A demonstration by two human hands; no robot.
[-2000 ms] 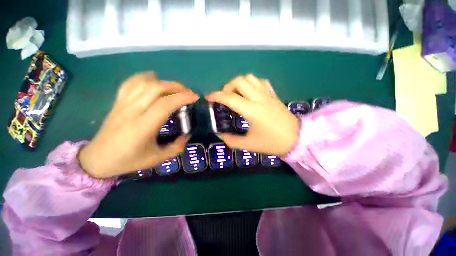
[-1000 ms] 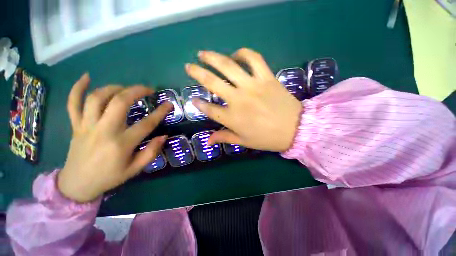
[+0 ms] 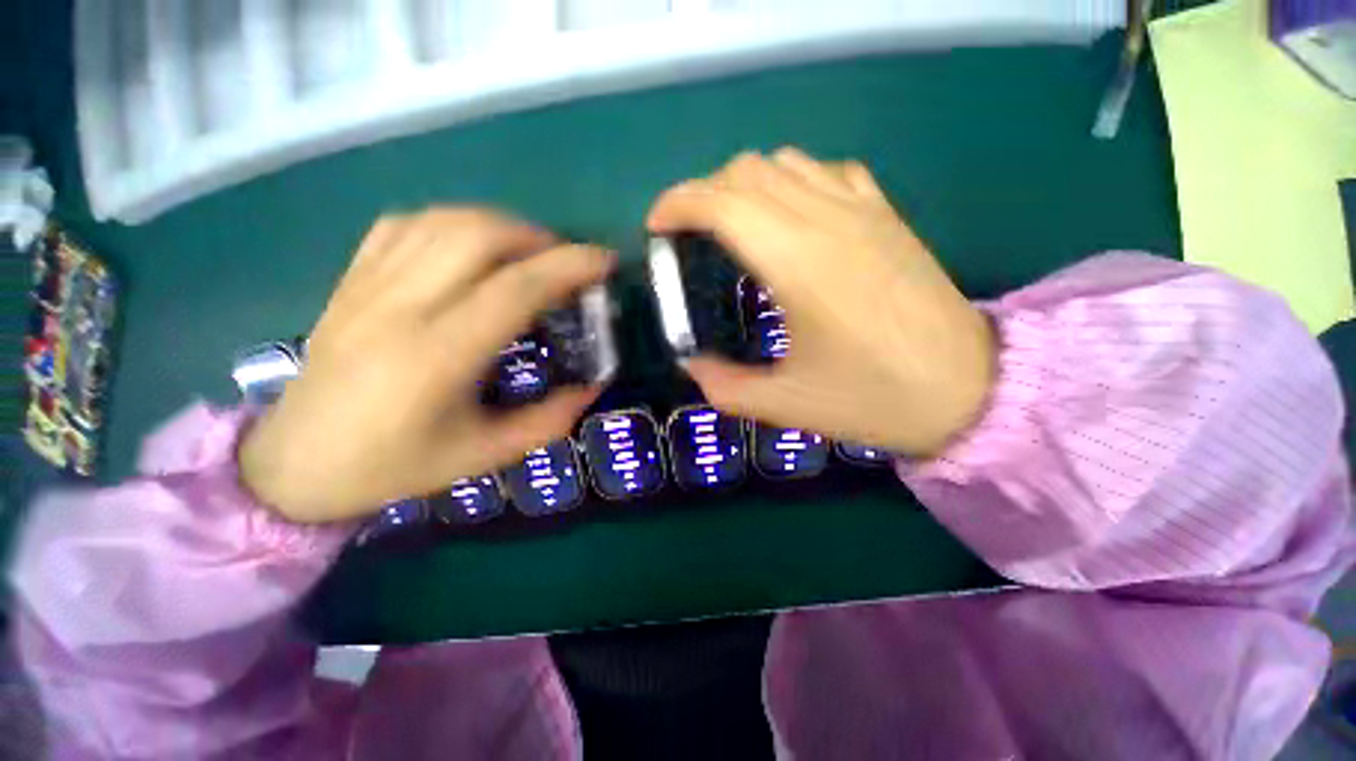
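Observation:
My left hand point(image 3: 431, 350), blurred, grips a watch body point(image 3: 596, 333) between thumb and fingers, tilted on its edge with its silver rim showing. My right hand point(image 3: 840, 305) grips another watch body point(image 3: 672, 298) the same way, rim facing the first one, a small gap between them. Under and beside both hands are back-row watches with lit screens, partly hidden. A front row of several watches point(image 3: 622, 452) lies nearer me, screens lit with pale lines. One back-row watch point(image 3: 269, 369) shows left of my left hand.
A white foam tray point(image 3: 446, 112) spans the far edge. A decorated phone or case point(image 3: 69, 357) and a crumpled white lump point(image 3: 21, 193) lie at left. Yellow paper point(image 3: 1242, 164), a thin pale tool point(image 3: 1112, 101) and part of a purple box point(image 3: 1316, 33) are at right.
One second ago both hands were spread over the watches, fingers on the screens. Now each hand grips a tilted watch. The view has shifted and turned slightly.

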